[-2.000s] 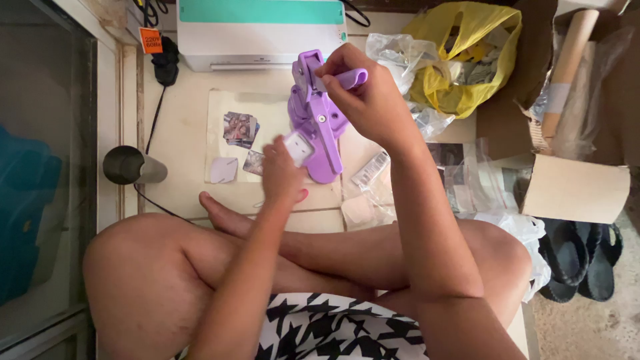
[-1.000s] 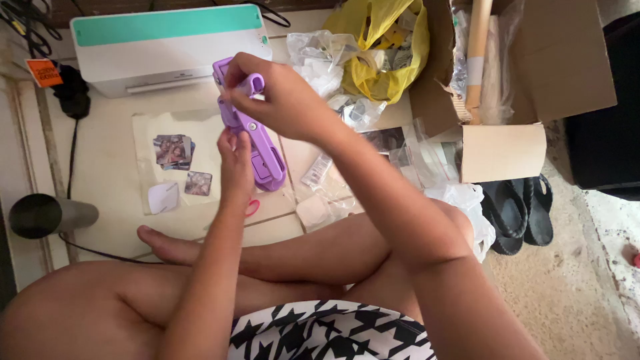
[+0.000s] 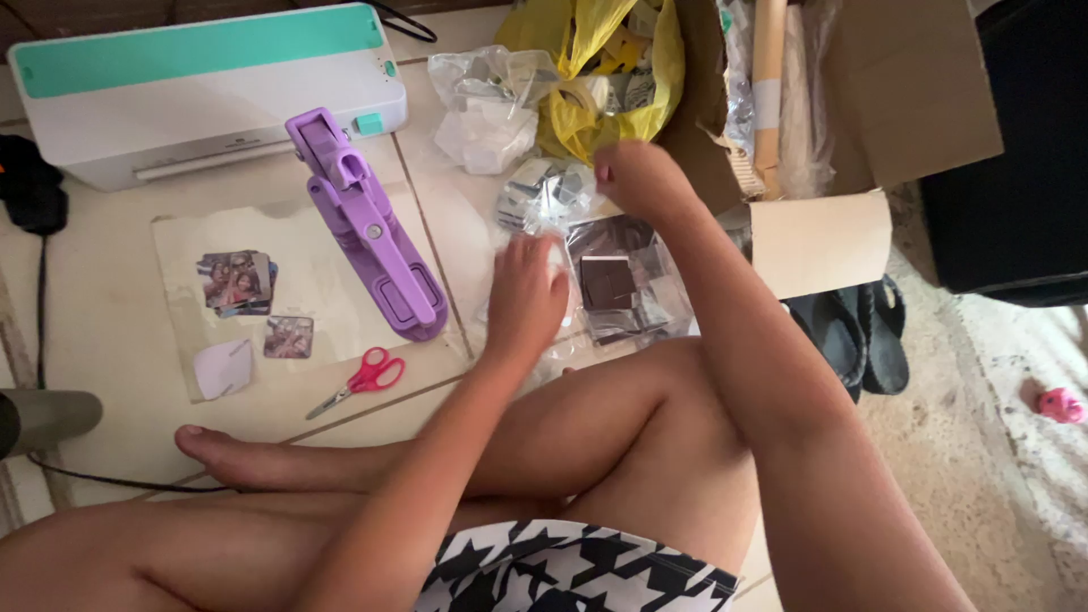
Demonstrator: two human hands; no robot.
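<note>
My left hand is over the clear plastic packets on the tiled floor, its fingers at the lower edge of a shiny clear plastic bag. Curled just right of that bag is my right hand, below the yellow bag; whether either hand grips plastic is unclear. A clear packet of dark square pieces lies beneath my right forearm. To the left, a purple hand-press cutter rests on a clear sheet, near a stack of small photos, a single photo, a white rounded piece and pink-handled scissors.
A white and teal laminator stands at the back left. Behind my hands are a yellow plastic bag and an open cardboard box with a tube. Black slippers lie at right, a dark cylinder at left.
Both hands have left the purple cutter and moved right to the plastic bags. The cutter now stands alone on the floor, and the whole pair of scissors shows. The view has shifted.
</note>
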